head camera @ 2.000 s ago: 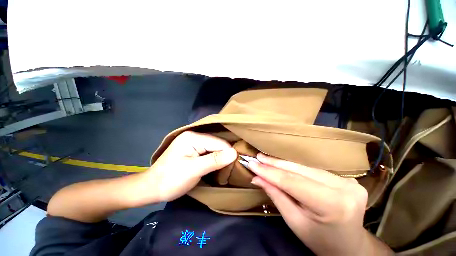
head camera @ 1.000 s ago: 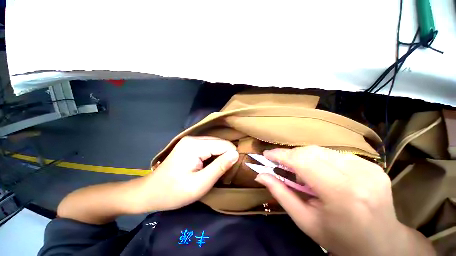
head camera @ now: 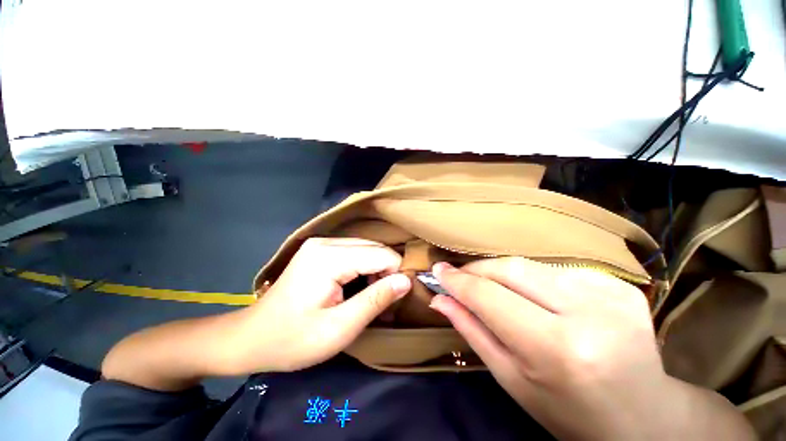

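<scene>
A tan-brown bag [head camera: 508,215] lies on my lap below the table edge, its mouth open upward. A gold zipper [head camera: 595,268] runs inside the mouth at the right. My left hand [head camera: 332,301] is inside the mouth, thumb and forefinger pinched at a small brown piece of the lining; whether a thread is between them cannot be seen. My right hand [head camera: 552,319] holds thread snips [head camera: 428,281] just right of the left fingertips. Only the short silver blades show; the handles are hidden in the palm.
A white-covered table [head camera: 345,69] spans the top. A green-handled awl [head camera: 733,34] with black cords [head camera: 689,103] lies on it at the right. More brown bags [head camera: 728,319] are at the right. A grey metal frame [head camera: 103,177] and yellow floor line [head camera: 172,295] are at the left.
The snips' blades, spread apart a second ago, are now closed together and mostly covered by my right fingers. My left hand stays pinched in nearly the same place.
</scene>
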